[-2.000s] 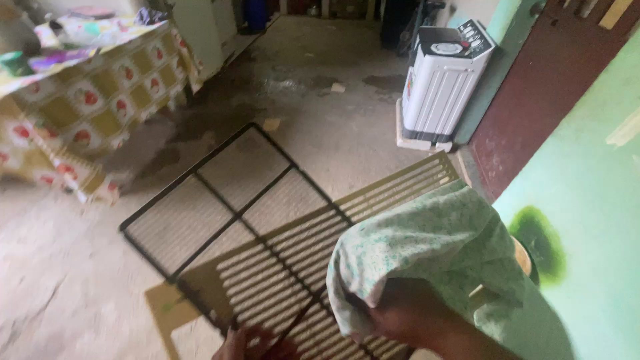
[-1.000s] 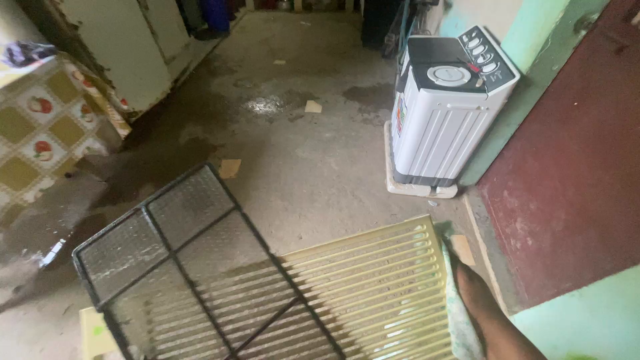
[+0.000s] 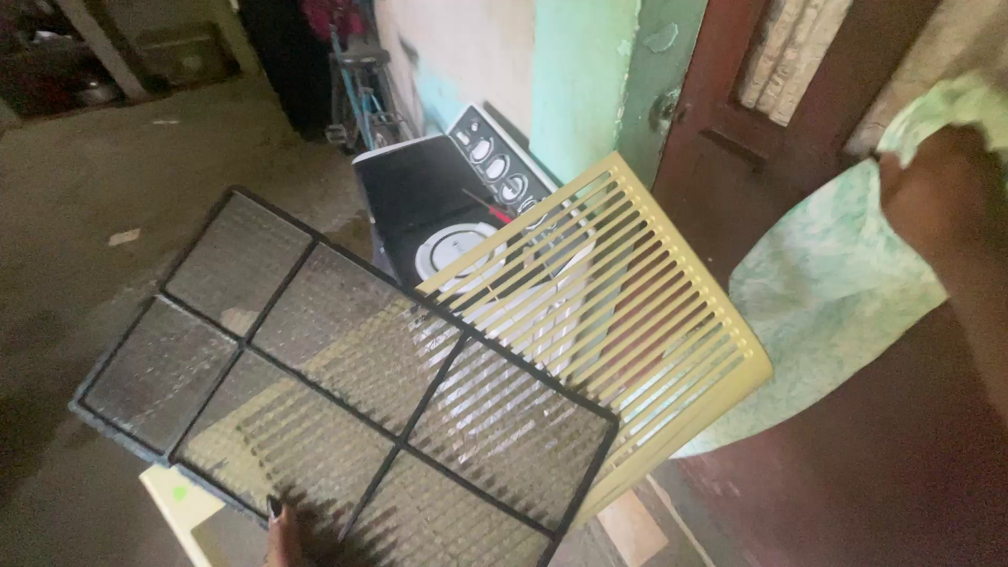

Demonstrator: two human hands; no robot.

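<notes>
My left hand (image 3: 285,535), at the bottom edge with only part of it in view, grips a black-framed mesh filter (image 3: 339,370). Behind the mesh, crossing it at an angle, is a cream slatted plastic grille (image 3: 677,291); the fingers that bear on it are hidden. At the upper right my right hand (image 3: 937,189) is closed on a pale green and white patterned cloth (image 3: 819,291). The cloth hangs down behind the right edge of the grille, and I cannot tell whether it touches it.
A twin-tub washing machine (image 3: 425,181) with a red-handled tool (image 3: 500,214) on top stands beyond the grille. A bicycle (image 3: 366,102) leans near the wall behind it. To the right is a dark red door (image 3: 709,181). Concrete floor (image 3: 157,197) extends at the left.
My right hand with the cloth has moved from the grille's right edge up and to the right. The view has turned toward the washing machine and door.
</notes>
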